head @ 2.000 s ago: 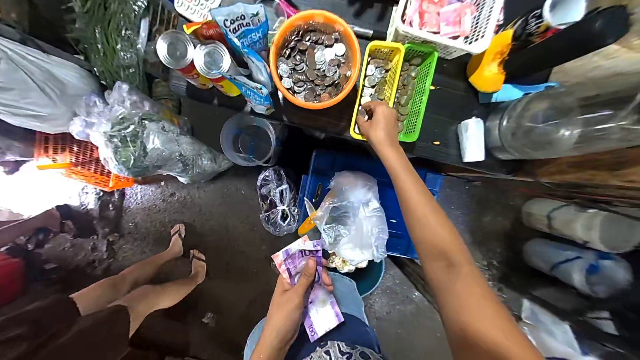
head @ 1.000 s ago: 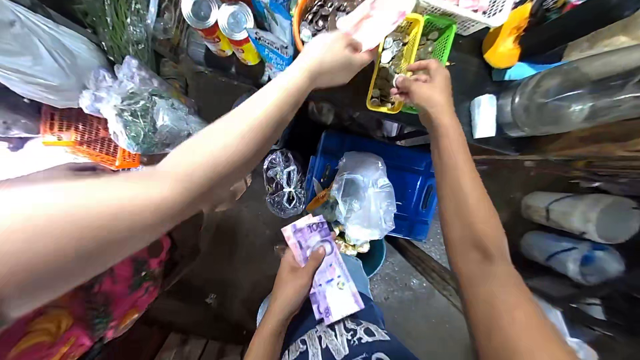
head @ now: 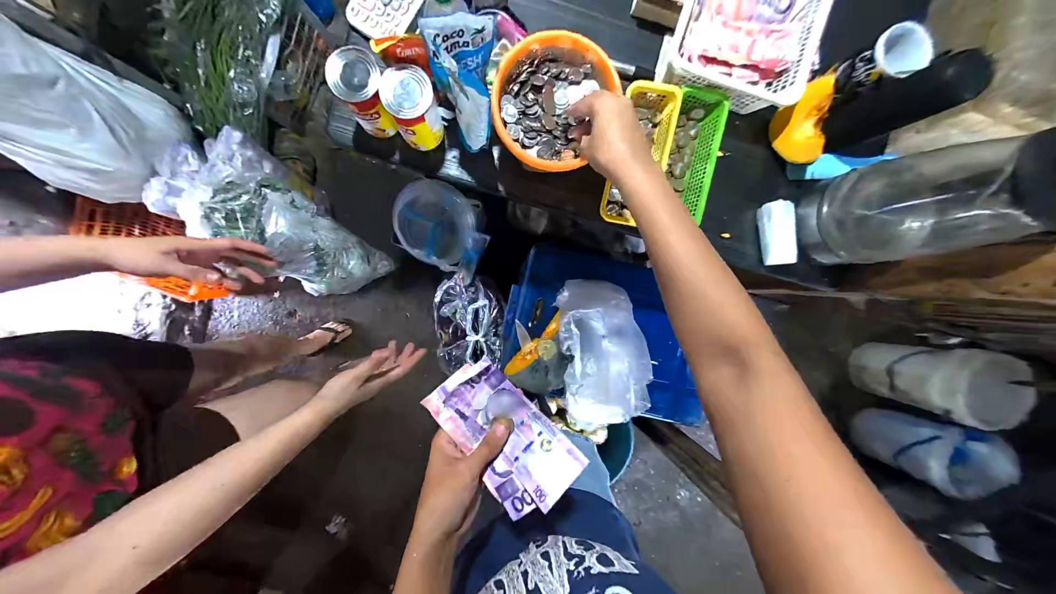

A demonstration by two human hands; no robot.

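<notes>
My left hand (head: pixel 462 478) holds several purple banknotes (head: pixel 511 437) fanned out above my lap, the thumb pressing on them and on what looks like a coin. My right hand (head: pixel 609 136) reaches over the right rim of an orange round tub (head: pixel 505 124) of coins; its fingertips are at the coins (head: pixel 540 103), and whether they grip one is hidden. Beneath the right wrist is a yellow plastic basket (head: pixel 672 107) with coins, side by side with a green plastic basket (head: pixel 714 157) that also holds coins.
Another person's open hands (head: pixel 371 379) extend from the left. Cans (head: pixel 408 95) and a pouch (head: pixel 462 74) stand left of the tub. A white basket (head: pixel 755 91) of reddish banknotes lies beyond the baskets. A knife with an orange handle (head: pixel 532 346) and a plastic bag (head: pixel 606 355) lie by a blue crate (head: pixel 672 388).
My right hand has moved from the yellow basket to the orange tub. The other person's arm has drawn back from the baskets, and both their hands are now at the left.
</notes>
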